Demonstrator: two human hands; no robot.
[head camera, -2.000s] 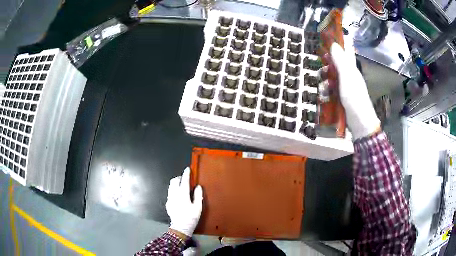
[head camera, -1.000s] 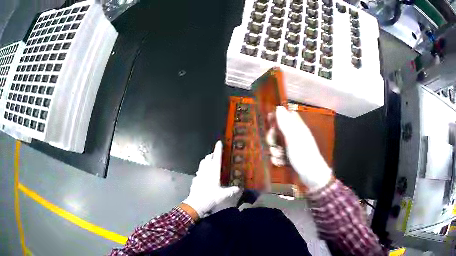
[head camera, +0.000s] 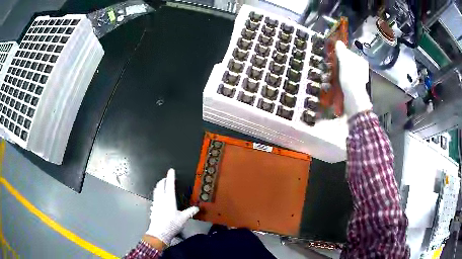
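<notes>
The orange-brown fixture plate (head camera: 258, 187) lies on the dark bench in front of me, with a white label on its far edge. One row of round parts (head camera: 209, 174) stands along its left side. My gloved left hand (head camera: 169, 207) is at the plate's lower left corner, thumb at the edge, fingers apart. My gloved right hand (head camera: 352, 76) holds the narrow orange-brown jig (head camera: 334, 68) tilted over the right side of the white foam tray (head camera: 215, 93). Dark square parts (head camera: 269, 92) sit in the tray's pockets. The jig's underside is blurred.
Another foam tray stack (head camera: 66, 86) stands at the far left of the black bench (head camera: 147, 106). A clear bag (head camera: 119, 17) lies behind it. A round metal device (head camera: 380, 43) stands at the back right. White equipment is at the right, and grey floor with yellow lines at lower left.
One second ago the right hand was above the plate with the jig; now both are over the foam tray. A row of round parts now stands on the plate, which was bare two seconds ago.
</notes>
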